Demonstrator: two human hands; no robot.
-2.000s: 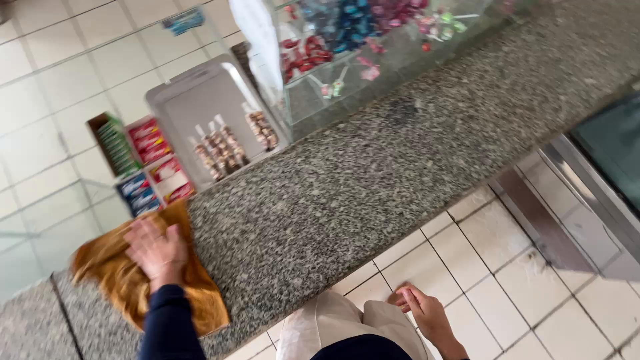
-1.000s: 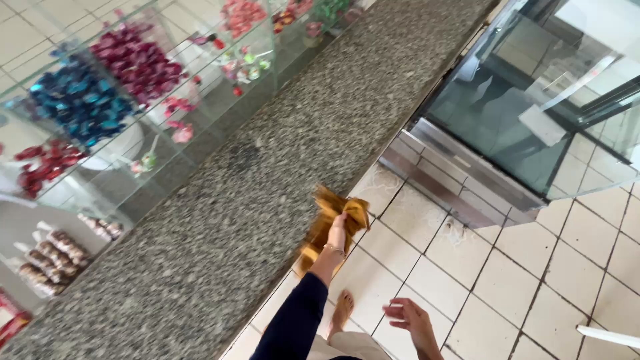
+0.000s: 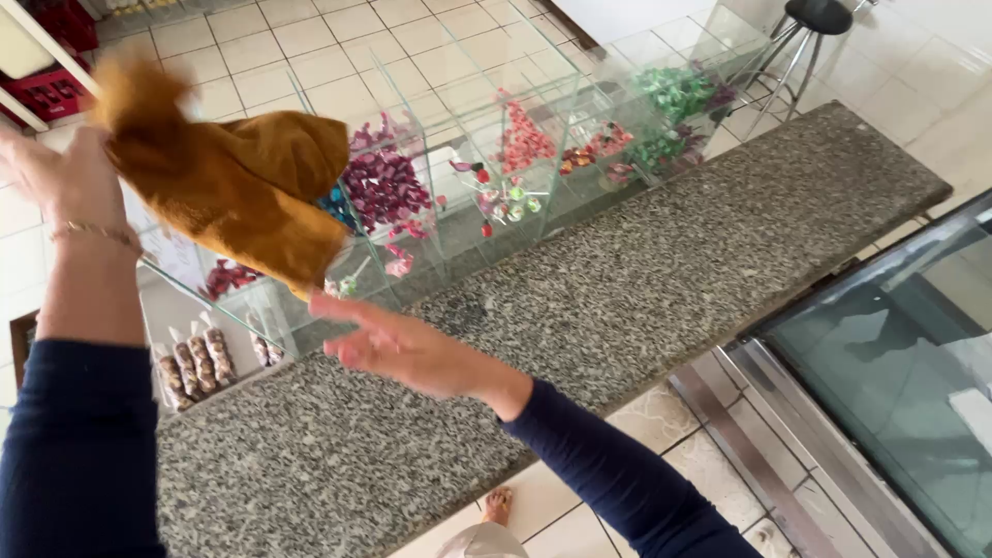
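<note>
My left hand (image 3: 77, 174), with a thin bracelet at its wrist, is raised at the upper left and grips one end of a golden-brown cloth (image 3: 240, 182). The cloth spreads out rightward in the air, its upper end blurred, in front of the glass candy case. My right hand (image 3: 395, 349) is over the speckled granite counter (image 3: 589, 310), its fingers apart, with a fingertip at the cloth's lower corner. Whether that fingertip touches the cloth cannot be told.
Beyond the counter, a glass case (image 3: 434, 201) holds wrapped candies and lollipops in compartments. A tray (image 3: 267, 372) with several bagged sweets stands at the left. A glass-topped display unit (image 3: 891, 333) is at the right, a black stool (image 3: 819, 15) at the upper right, red crates (image 3: 50, 89) at the upper left.
The cloth was at the counter's near edge in my left hand and is now lifted into the air. My right hand has come up from beside my body to above the counter. The view has turned.
</note>
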